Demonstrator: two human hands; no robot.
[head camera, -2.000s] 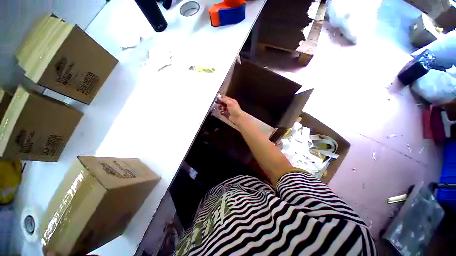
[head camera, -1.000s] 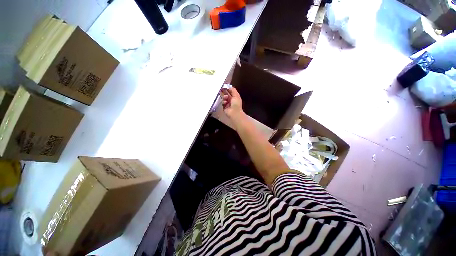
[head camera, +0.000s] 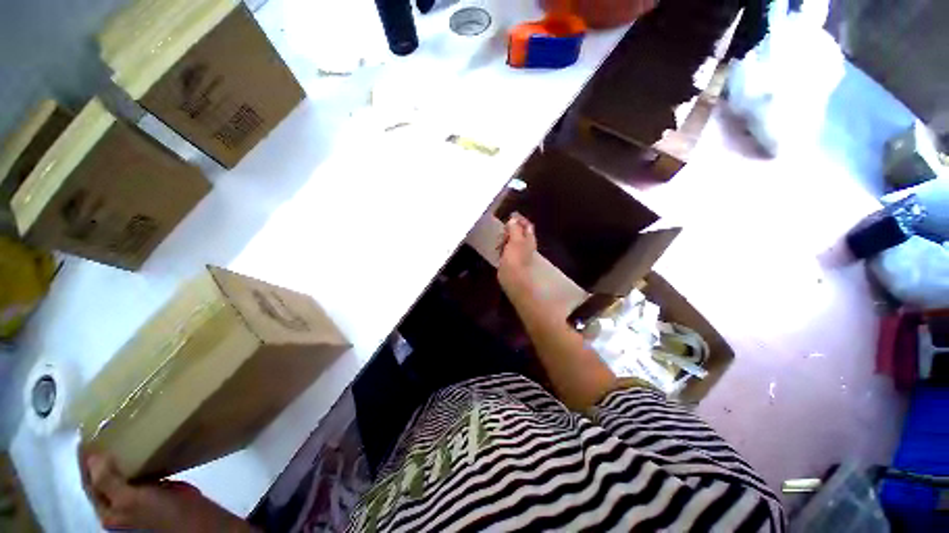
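Note:
A brown shipping carton (head camera: 234, 364) with shiny clear tape along its seam stands at the near left of the white bench. My left hand (head camera: 130, 500) holds its lower left corner, at the bottom left edge of the picture. My right hand (head camera: 517, 248) is over the near edge of an open brown carton (head camera: 588, 208) beside the bench. Its fingers look loosely bent, with nothing visible in them. A small white scrap (head camera: 517, 184) shows just beyond the fingertips, apparently apart from them.
More cartons (head camera: 213, 89) stand at the upper left. A yellow-green strip (head camera: 473, 145), tape roll (head camera: 470, 21), orange and blue dispenser (head camera: 545, 44) and dark cylinder (head camera: 396, 26) lie on the bench. A waste carton (head camera: 656, 349) with white strips sits below my right arm.
The view has shifted, so the bench things sit further right or higher. My left hand has come clearly into view at the carton. The white scrap is now apart from my right fingers.

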